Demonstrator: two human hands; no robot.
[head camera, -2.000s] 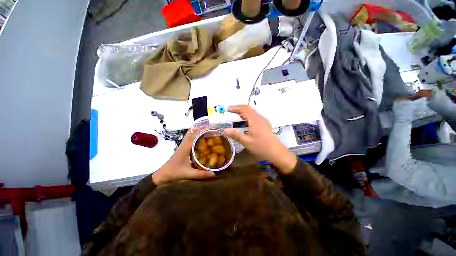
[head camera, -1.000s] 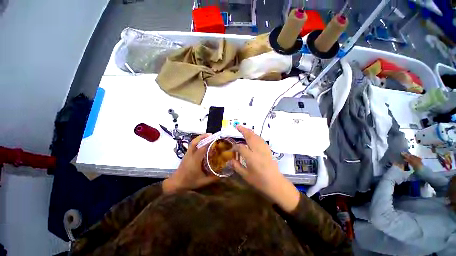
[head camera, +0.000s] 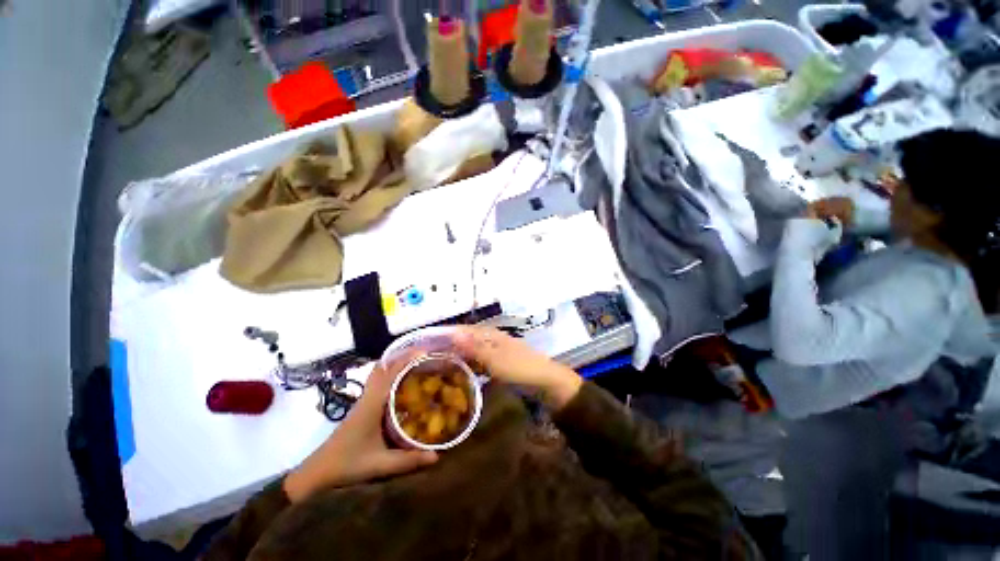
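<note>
The open snack jar (head camera: 435, 403), with orange-brown pieces inside, is held upright near my chest. My left hand (head camera: 360, 436) is wrapped around its left side. My right hand (head camera: 507, 359) is at the jar's upper right rim; a clear lid stands up behind the rim, under its fingers. Whether the right hand grips the lid or only rests on it is hard to tell. The white sewing machine (head camera: 439, 298) with a black band lies just behind the jar. A dark red thread cone (head camera: 240, 397) lies on the white table (head camera: 175, 460) to the left.
Black-handled shears (head camera: 338, 397) lie left of the jar. Tan fabric (head camera: 287, 232) lies behind the machine. Two tan thread cones (head camera: 449, 64) stand at the back. Grey fabric (head camera: 669, 208) drapes at the right. A person in a light grey top (head camera: 866, 307) sits at the right.
My right hand has moved from over the jar's mouth to its upper right rim, and the contents show again. The view has shifted, showing more of the person at the right.
</note>
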